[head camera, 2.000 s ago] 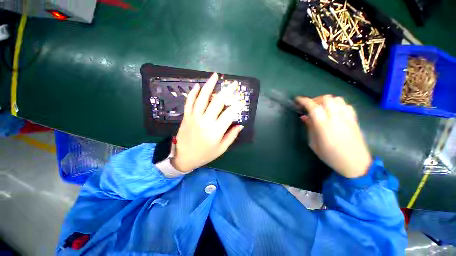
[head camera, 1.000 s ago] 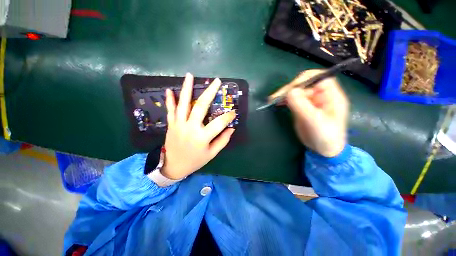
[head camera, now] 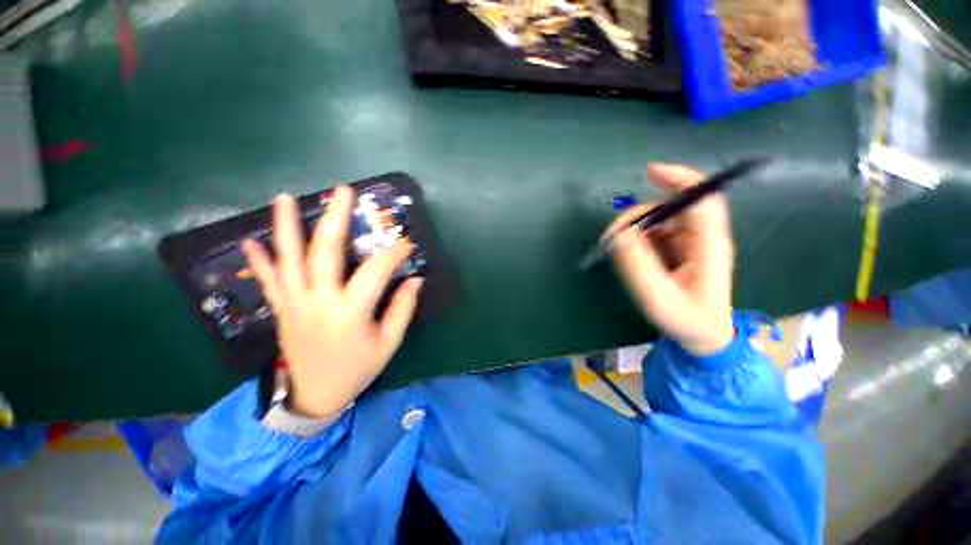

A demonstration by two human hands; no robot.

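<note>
The open phone body (head camera: 372, 223) lies on the black work pad (head camera: 431, 279), left of centre, with bright small parts at its right end. My left hand (head camera: 332, 309) lies spread over the phone with fingers apart and hides its middle. My right hand (head camera: 685, 261) holds dark tweezers (head camera: 692, 195) to the right of the phone, above the mat. The tweezer tips point left and down, away from the phone. A tiny blue scrap (head camera: 623, 201) lies on the mat beside my right hand. The picture is blurred.
A black parts tray (head camera: 511, 77) with gold strips lies at the top. A blue bin (head camera: 754, 98) of brown-copper parts is right of it. A grey box (head camera: 21, 138) stands at the left edge. A blue basket (head camera: 160, 447) is below the bench edge.
The view has turned and shifted, so the phone and pad appear further left and tilted, and the tray and bin higher. The right hand still holds the tweezers; the blue scrap now shows.
</note>
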